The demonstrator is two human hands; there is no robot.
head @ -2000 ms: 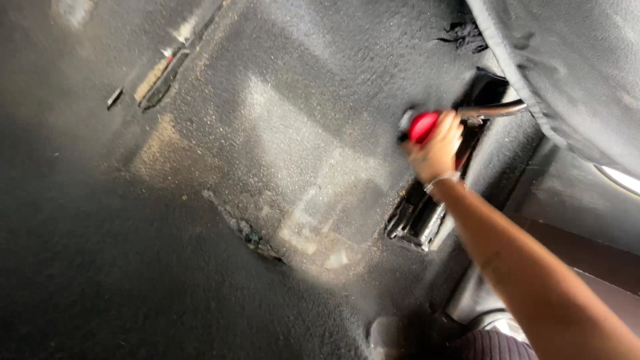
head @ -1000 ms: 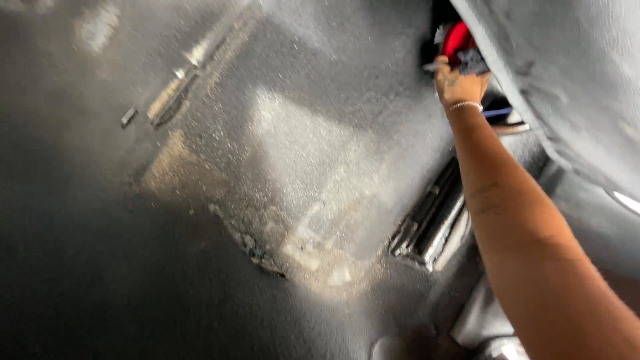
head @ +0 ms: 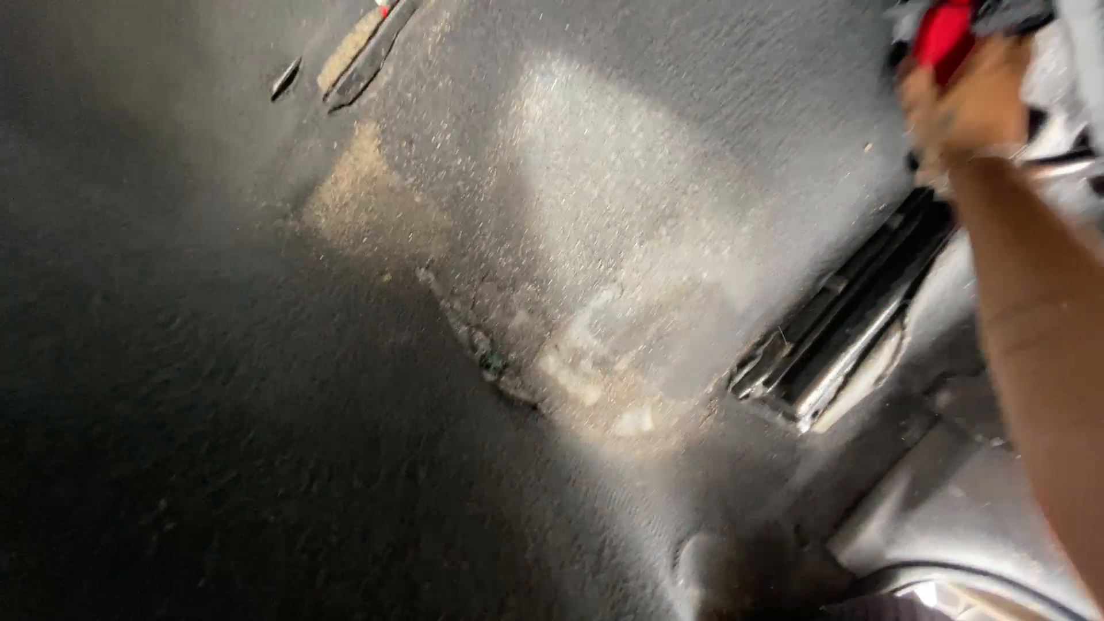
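Observation:
At the upper right edge of the head view, my right hand (head: 966, 112) is blurred, with its fingers closed around a red object (head: 945, 39). Dark grey, cloth-like material (head: 1013, 13) lies against that object; what it is exactly cannot be told. Below the hand, a black metal seat rail (head: 849, 315) runs diagonally along the vehicle's carpeted floor. Pale dust and sandy grit cover the dark carpet (head: 638, 172) in the middle. My left hand is out of view.
Another narrow rail (head: 371, 56) sits at the upper left, beside a short slit in the carpet. A torn, dirty carpet seam (head: 483, 349) curves below the middle. Grey plastic trim (head: 940, 500) is at the lower right, and part of a metal bar (head: 1056, 166) shows behind my wrist.
My right hand has moved from over the rail, up and to the right past its upper end, with the red object still in it. Dark material now shows beside that object.

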